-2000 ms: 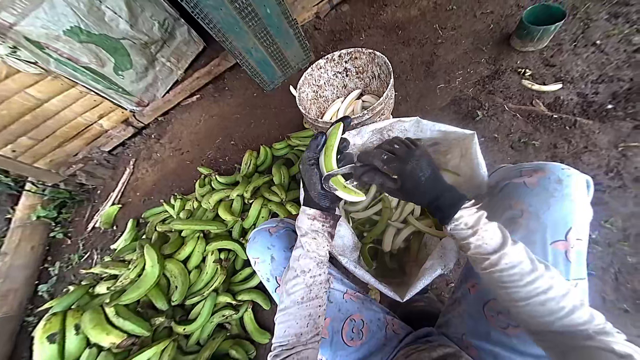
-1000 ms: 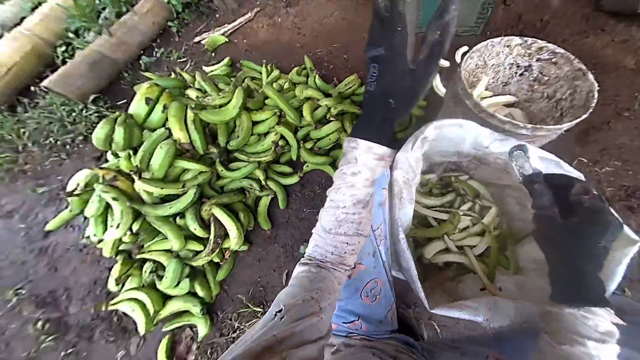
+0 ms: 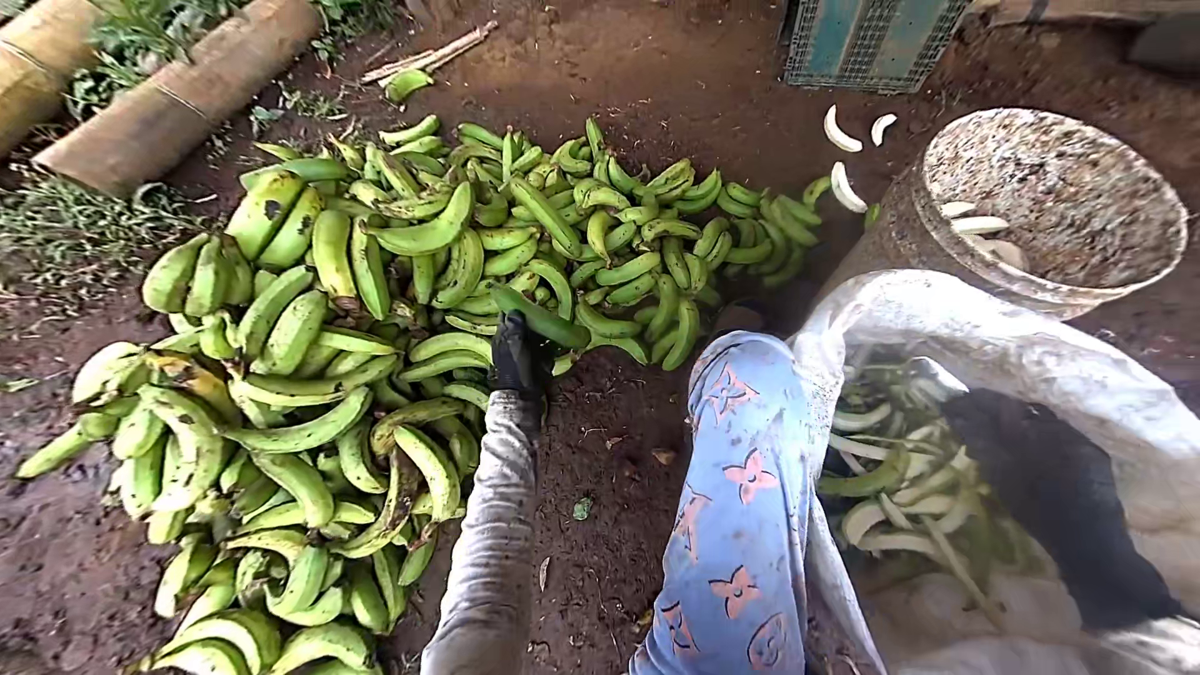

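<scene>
My left hand (image 3: 517, 361), in a dark glove, is closed on a green plantain (image 3: 542, 319) at the near edge of a large heap of green plantains (image 3: 422, 225) on the ground. My right hand (image 3: 1041, 478), gloved and blurred, is over an open white sack (image 3: 994, 328) at the right. A shiny metal tip, perhaps a knife's, (image 3: 940, 375) shows at its fingers; the rest of the tool is hidden. Inside the sack lie peels (image 3: 872, 478), green and pale. Behind the sack, a dirty bucket (image 3: 881, 225) holds a few peeled plantains (image 3: 978, 225).
A teal plastic crate (image 3: 872, 47) stands at the top. Several pale pieces (image 3: 847, 187) lie on the soil left of the bucket. Bamboo poles (image 3: 187, 94) rest at the upper left. My knee (image 3: 741, 487) is between heap and sack.
Two seconds ago both hands were together at a partly peeled plantain above the sack. Now my left hand is at the heap, gripping an unpeeled one. The view has swung left.
</scene>
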